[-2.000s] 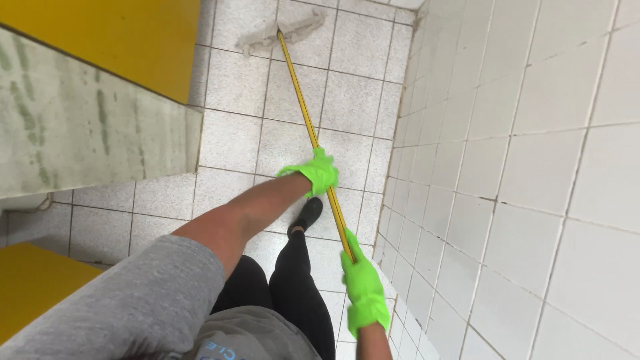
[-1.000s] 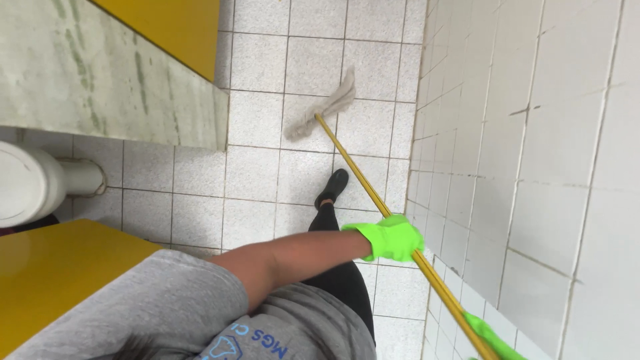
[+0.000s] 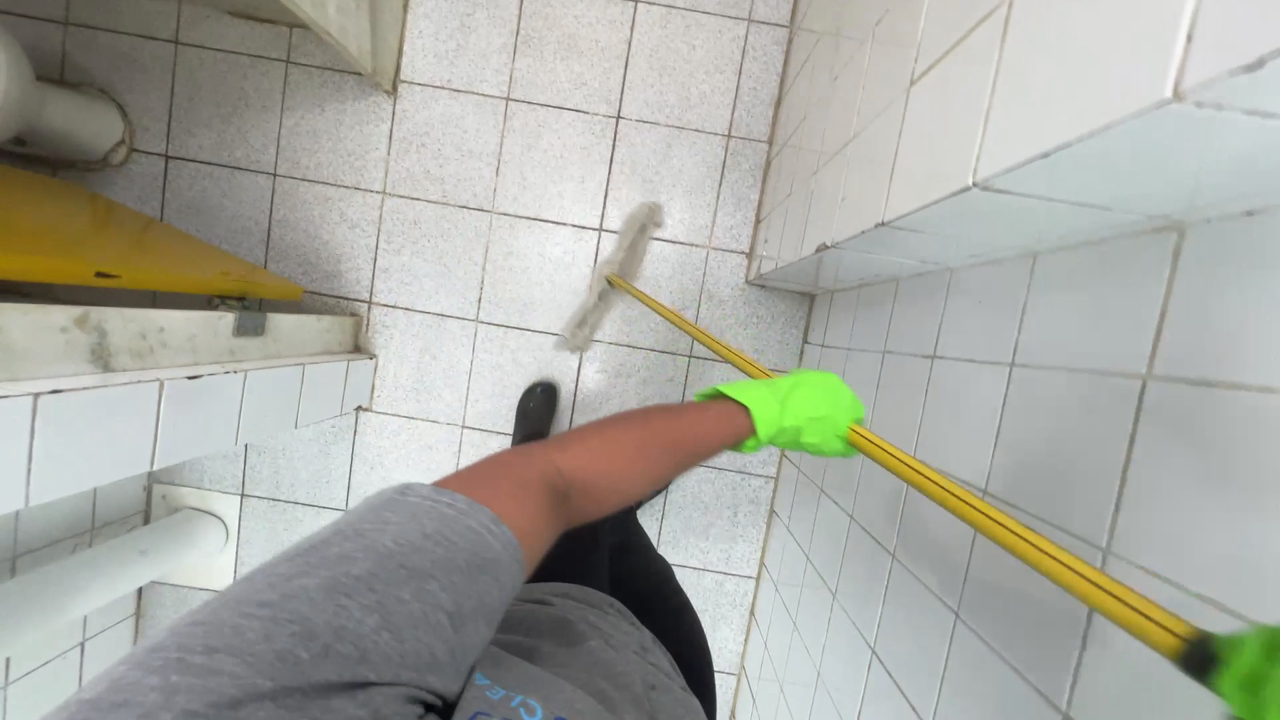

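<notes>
A yellow pole runs from lower right toward the middle of the view. At its far end a greyish-white cloth mop head lies on the speckled tile floor. My left hand, in a bright green glove, is closed around the middle of the pole. At the bottom right edge my right hand, gloved in green too, is at the black-tipped near end of the pole; most of that hand is cut off by the frame.
White tiled wall with a jutting corner stands close on the right. To the left are a yellow door, a stone partition edge, the white base of a toilet and a white pipe. My black shoe is near the mop head.
The view has shifted along the floor, bringing a wall corner and a pipe into sight. The mop head's angle to the pole has changed. Both hands have stayed with the pole.
</notes>
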